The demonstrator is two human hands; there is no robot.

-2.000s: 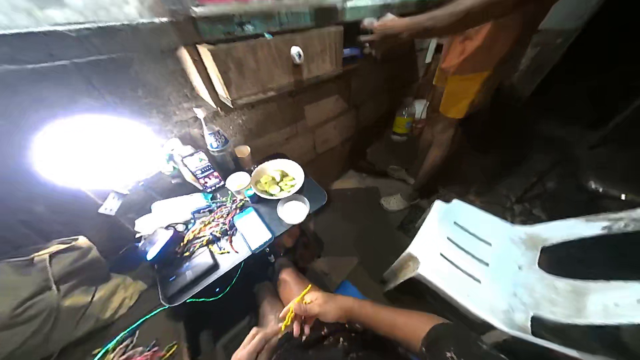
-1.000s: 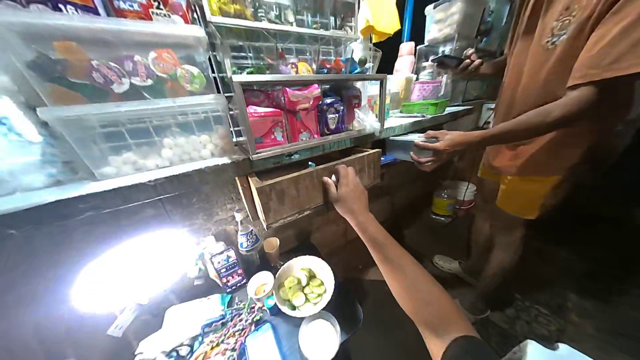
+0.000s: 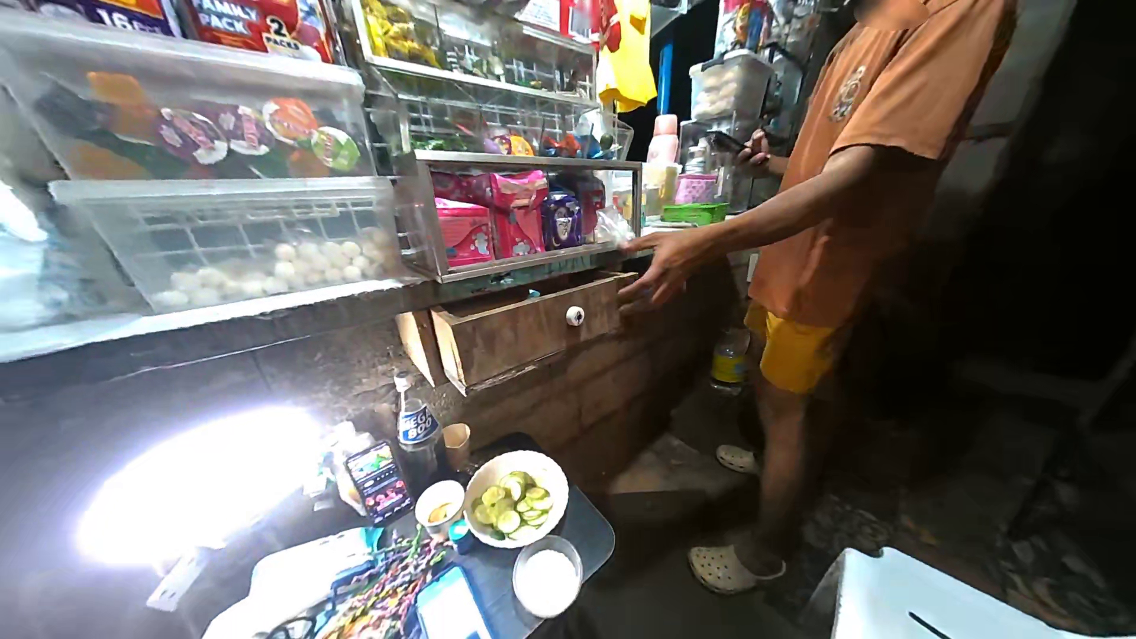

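Observation:
Neither my left hand nor my right hand is in view. A wooden drawer (image 3: 532,333) with a round white knob (image 3: 575,316) stands pulled out under the counter. At its right end is another person's hand (image 3: 666,266); whether it touches the drawer is unclear. Below, a dark table (image 3: 596,532) holds a white bowl of sliced green vegetable or fruit (image 3: 512,500), a container of white contents (image 3: 547,579), a small cup (image 3: 439,506), a bundle of colourful cords (image 3: 382,586) and a phone with a lit screen (image 3: 453,608). Another phone (image 3: 379,479) leans by a glass bottle (image 3: 419,435).
Plastic bins (image 3: 240,235) and a display case (image 3: 532,217) of packages line the counter. A bright lamp (image 3: 204,484) glows at left. A person in an orange shirt (image 3: 852,204) stands at right. A white plastic chair (image 3: 932,603) is at the lower right.
My hand, at the drawer knob a second ago, has left the view. The other person's near hand has moved left to the drawer's end. The view has swung up from my lap since the first frame.

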